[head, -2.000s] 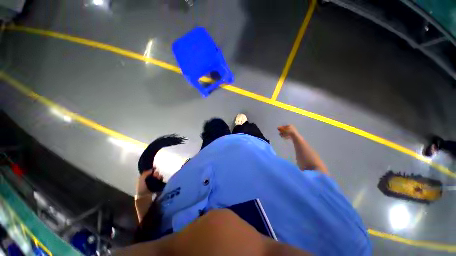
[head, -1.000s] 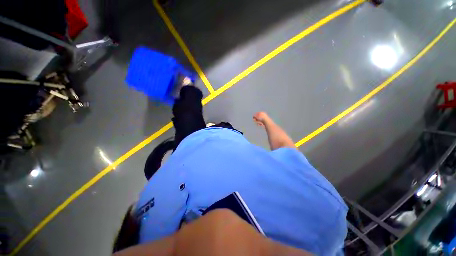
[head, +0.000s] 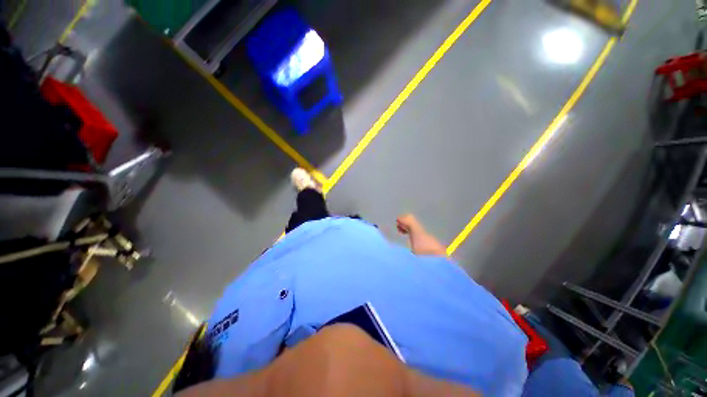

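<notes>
My right hand (head: 405, 224) hangs beside my blue shirt, small and blurred. Its fingers look curled, and nothing can be made out in it. My left hand is not in view. A blue plastic stool (head: 271, 43) stands on the grey floor ahead, a little to the left, with glare on its top. It touches neither my hand nor my foot. One pale shoe (head: 303, 179) shows below a dark trouser leg, near where yellow floor lines meet.
Red items stand at the left (head: 85, 116) and far right (head: 686, 76). Metal racking (head: 612, 310) and a green surface are at the lower right. Another red item (head: 529, 337) lies close by my shirt. A metal-framed cart or bench (head: 213, 35) is beyond the stool.
The view has turned and moved forward over the floor. The dark curved item, held in my left hand two seconds ago, no longer shows clearly. Racking and red items have come into view.
</notes>
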